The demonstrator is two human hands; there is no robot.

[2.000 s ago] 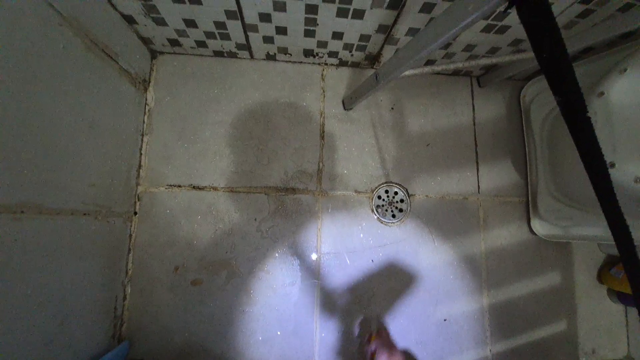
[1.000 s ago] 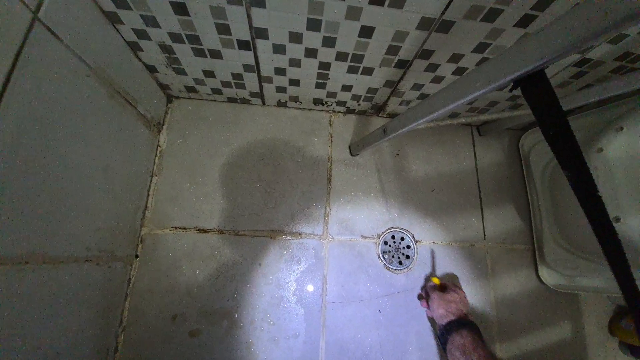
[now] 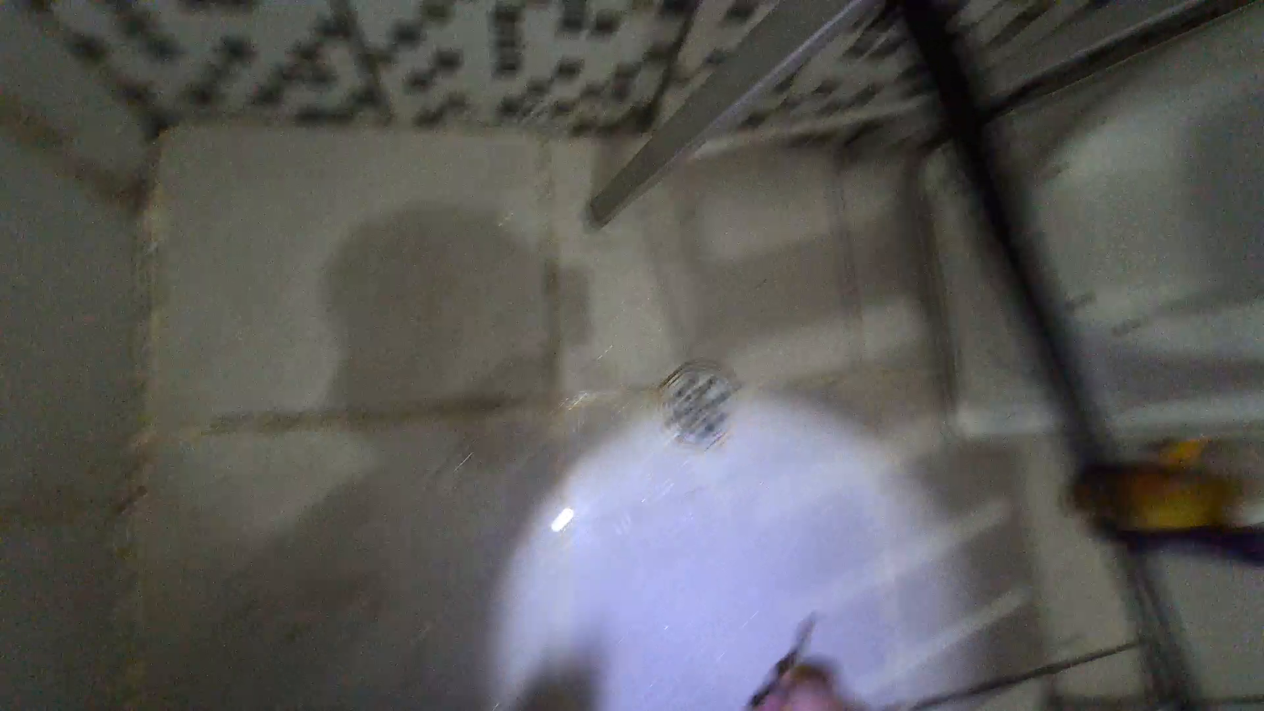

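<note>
The view is blurred by motion. At the bottom edge, right of the middle, the tip of my right hand (image 3: 812, 687) shows, closed on a thin, dark, pointed tool (image 3: 787, 660) that slants up to the right. What kind of tool it is cannot be made out. The hand lies below a round metal floor drain grate (image 3: 699, 403), apart from it, within a bright patch of light on the floor tiles (image 3: 711, 553). My left hand is out of view.
A grey metal leg (image 3: 691, 128) slants down to the floor near the mosaic-tiled wall (image 3: 434, 59). At right stand a pale basin-like thing (image 3: 1116, 296), a dark strap or bar (image 3: 1017, 247) and a blurred yellow object (image 3: 1165, 497). A plain wall (image 3: 59, 326) rises at left.
My right hand was beside the drain grate a second ago; it is now lower, at the bottom edge of the view, with the tool still in it. The view itself has shifted.
</note>
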